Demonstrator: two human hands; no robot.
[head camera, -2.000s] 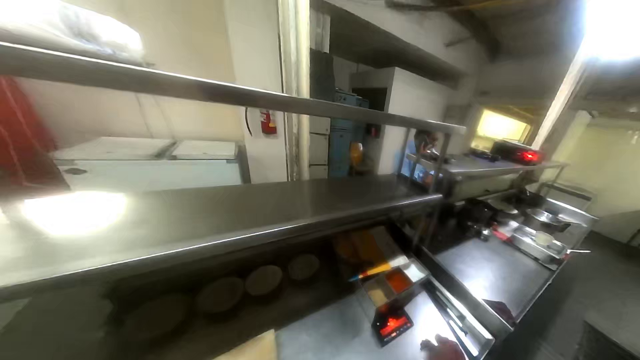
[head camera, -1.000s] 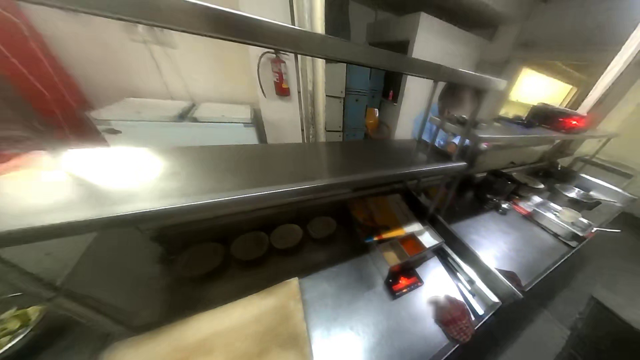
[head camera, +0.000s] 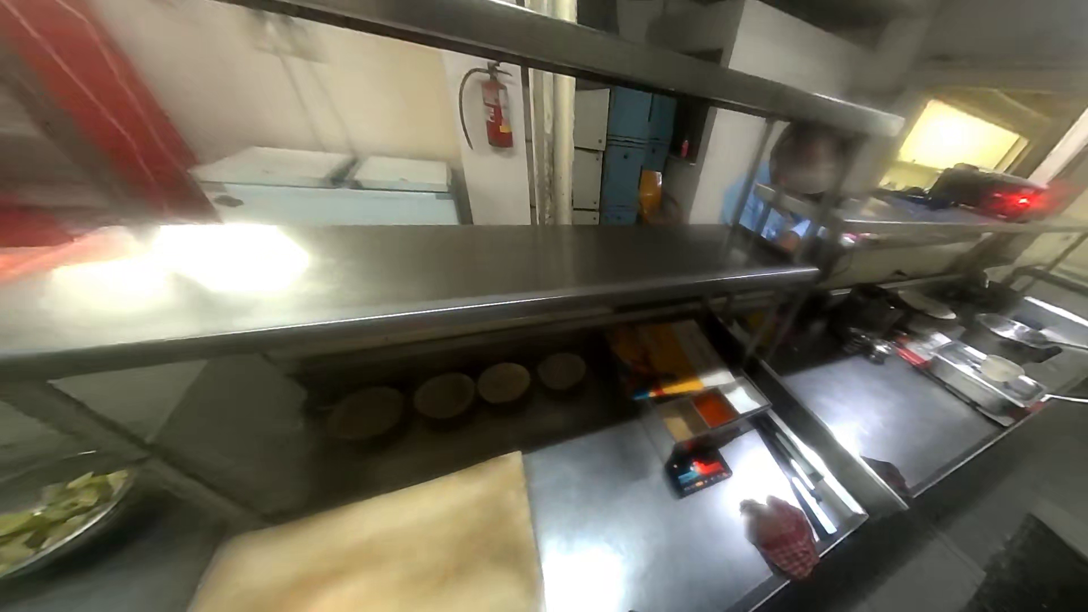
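Note:
Neither of my hands shows in the head view. A large tan board or sheet lies on the steel counter at the bottom. To its right, a red checked cloth is bunched near the counter's edge. A small dark box with red and blue print sits in front of a metal tray with compartments, one holding something orange-red. Long utensils lie in a narrow tray beside it. Several round bowls or plates stand in shadow under the shelf.
A steel shelf spans the view above the counter. At the lower left is a metal bowl of cut pale-green pieces. Pans and a steel container stand on the right counter. A fire extinguisher hangs behind; a partly hidden person stands beyond the shelf.
The view has shifted, bringing more of the tan board and the bowl of cut pieces into sight. No object has plainly moved.

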